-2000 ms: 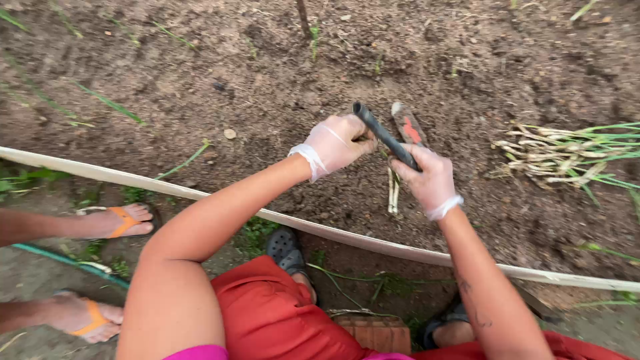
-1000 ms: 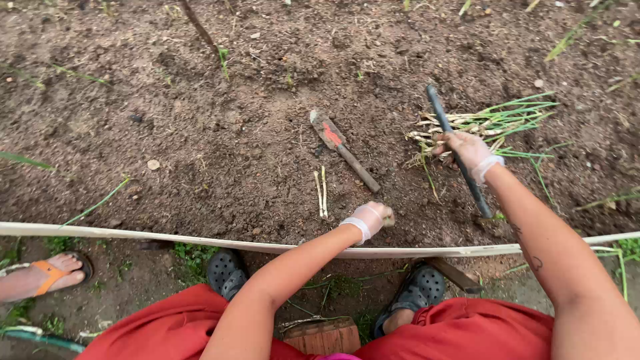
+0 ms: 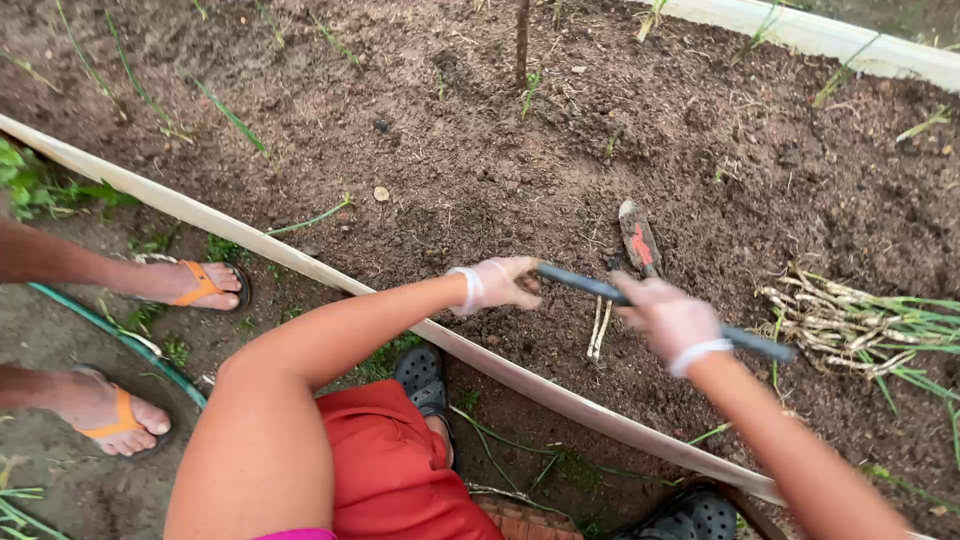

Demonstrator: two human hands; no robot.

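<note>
My right hand (image 3: 667, 311), gloved and blurred, grips a dark tube (image 3: 750, 343) that slants across the soil. My left hand (image 3: 499, 285), also gloved, is at the tube's upper left end with its fingers curled; whether it touches the tube is unclear. Beyond my right hand a trowel (image 3: 639, 238) with red marks on its blade lies on the soil, its handle mostly hidden. Two pale stems (image 3: 598, 330) lie below the tube, between my hands. To the right of my right hand rests a pile of onion seedlings (image 3: 855, 322) with pale bulbs and green leaves.
A pale edging board (image 3: 525, 379) runs between me and the bed, another (image 3: 825, 37) along its far side. A thin stake (image 3: 522, 45) stands in the soil. At left are another person's feet in orange-strapped flip-flops (image 3: 201, 285) and a green hose (image 3: 135, 345). Scattered seedlings (image 3: 232, 116) grow in the bed.
My right hand has moved left from the seedling pile with the tube, and my left hand has moved left, away from the trowel handle's end. The view has swung left.
</note>
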